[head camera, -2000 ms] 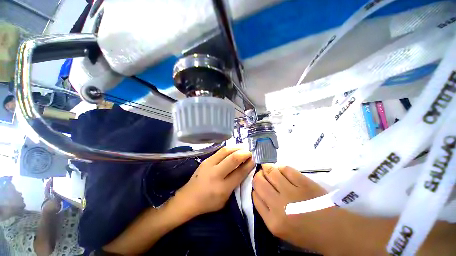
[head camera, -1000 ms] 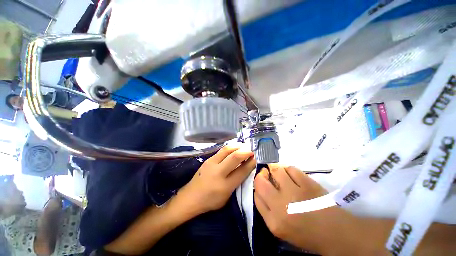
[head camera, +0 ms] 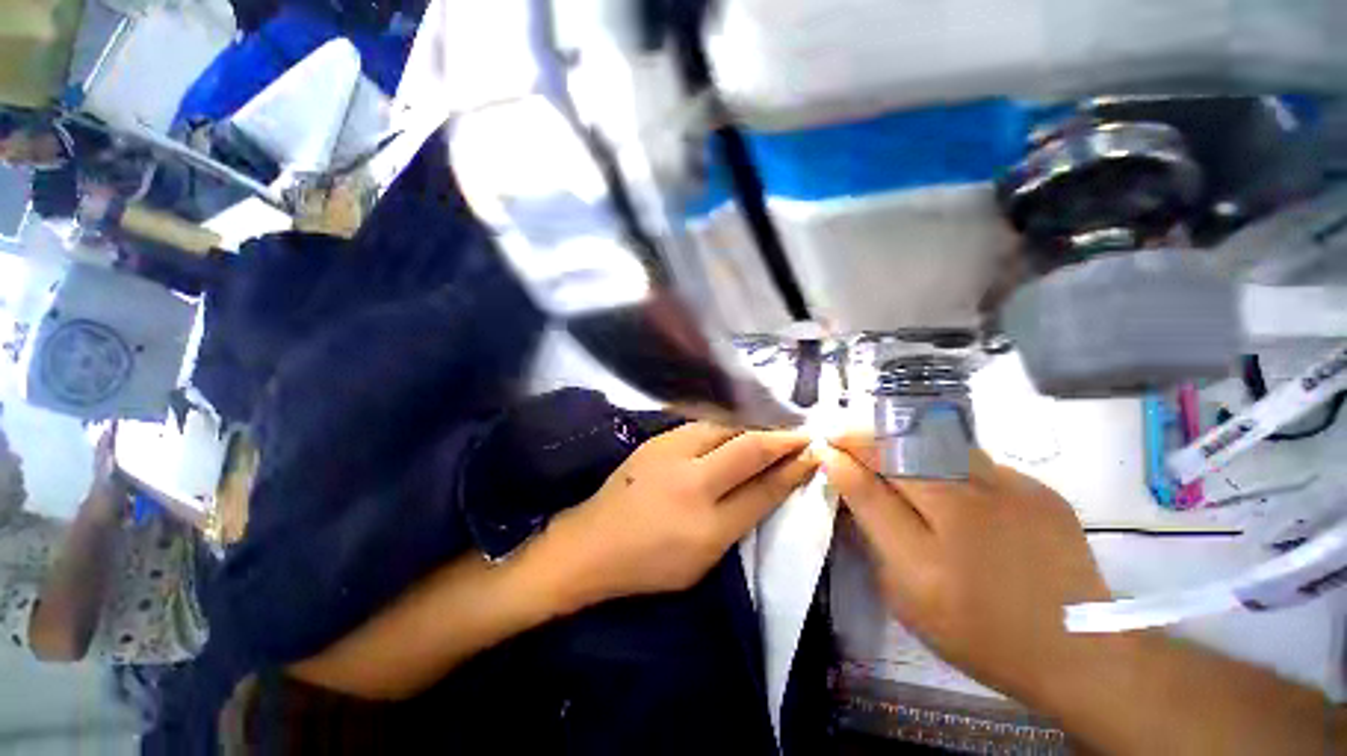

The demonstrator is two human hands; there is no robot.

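Note:
A large navy cloth (head camera: pixel 384 355) lies left of the needle and under my left arm. A white strip beside navy cloth (head camera: pixel 793 591) runs from my fingertips to the bottom edge. My left hand (head camera: pixel 680 502) has its fingertips on the strip's upper end, just below the presser foot (head camera: pixel 807 369). My right hand (head camera: pixel 960 561) meets it there, thumb and finger pinched at the same end. The fingertips are bright and partly washed out. The white sewing machine head with a blue stripe (head camera: pixel 886 148) is above, blurred.
A grey knurled knob (head camera: pixel 1123 318) is at upper right. White label tapes (head camera: pixel 1226 583) cross above my right forearm. Pink and blue sticks (head camera: pixel 1174 443) lie right of the needle. A measuring scale (head camera: pixel 960 721) edges the table. Another person's arm (head camera: pixel 74 576) shows at far left.
The view has shifted, so the machine head and knob appear further right and blurred. My right hand has turned, its fingers now meeting my left fingertips. The measuring scale has come into view.

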